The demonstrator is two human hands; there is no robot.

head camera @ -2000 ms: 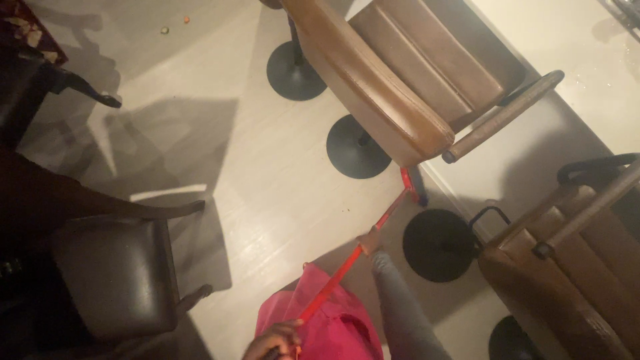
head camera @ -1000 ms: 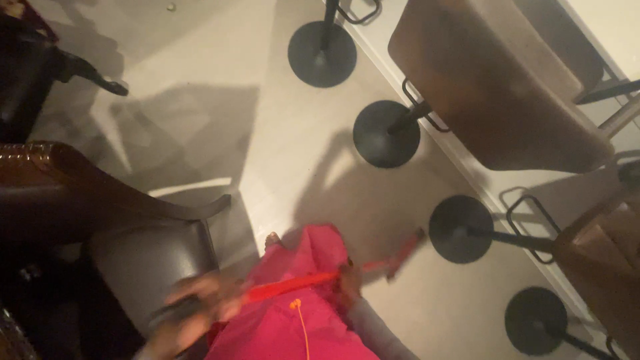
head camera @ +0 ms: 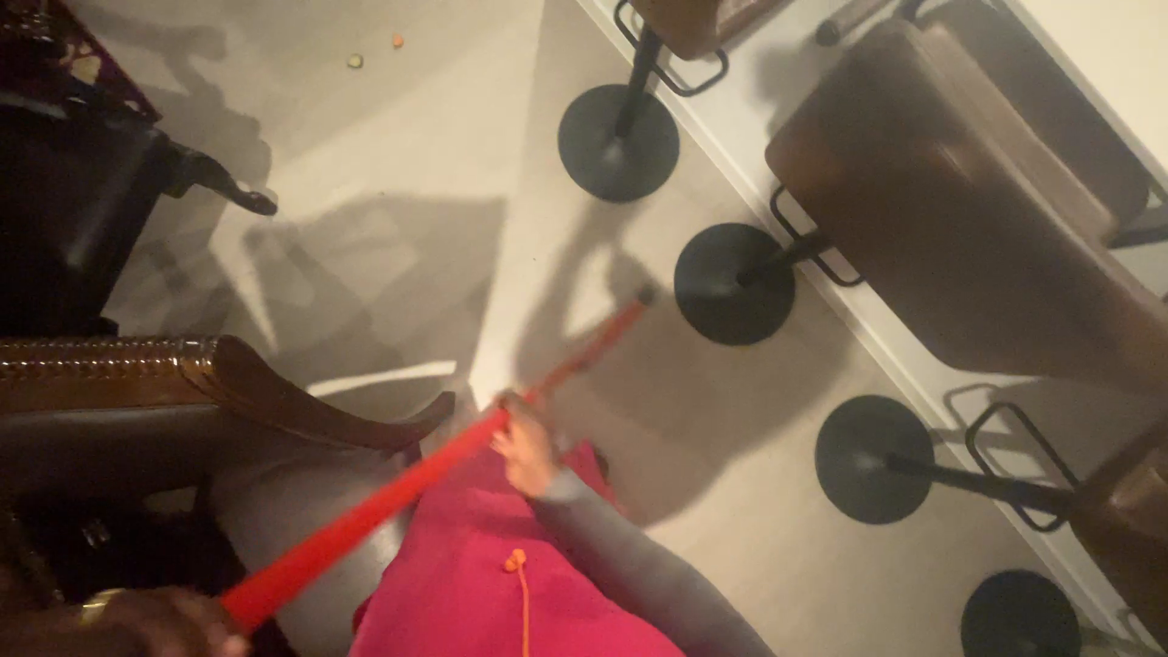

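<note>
A long red pole [head camera: 365, 534] runs diagonally from the lower left to a dark tip near a round stool base. My left hand [head camera: 155, 625], with a gold-coloured band at the wrist, is closed around the pole's near part at the lower left corner. Farther along the pole, my right hand [head camera: 525, 447] grips it; a grey sleeve [head camera: 639, 557] covers that arm. Beneath the hands is my bright pink garment [head camera: 493, 584] with an orange cord [head camera: 524, 593]. The pole's far end is blurred, and whether it touches the floor I cannot tell.
Brown padded bar stools [head camera: 940, 192] line the right side, their round dark bases [head camera: 735, 284] on the pale floor [head camera: 420, 128]. On the left, a carved wooden chair [head camera: 301, 392] stands close to the pole, with dark furniture [head camera: 73, 201] beyond. Two small bits [head camera: 355, 61] lie on the floor.
My left hand has moved left with the pole's near end. The pole's far end now points up and right, toward a different stool base. The view has shifted over the stools.
</note>
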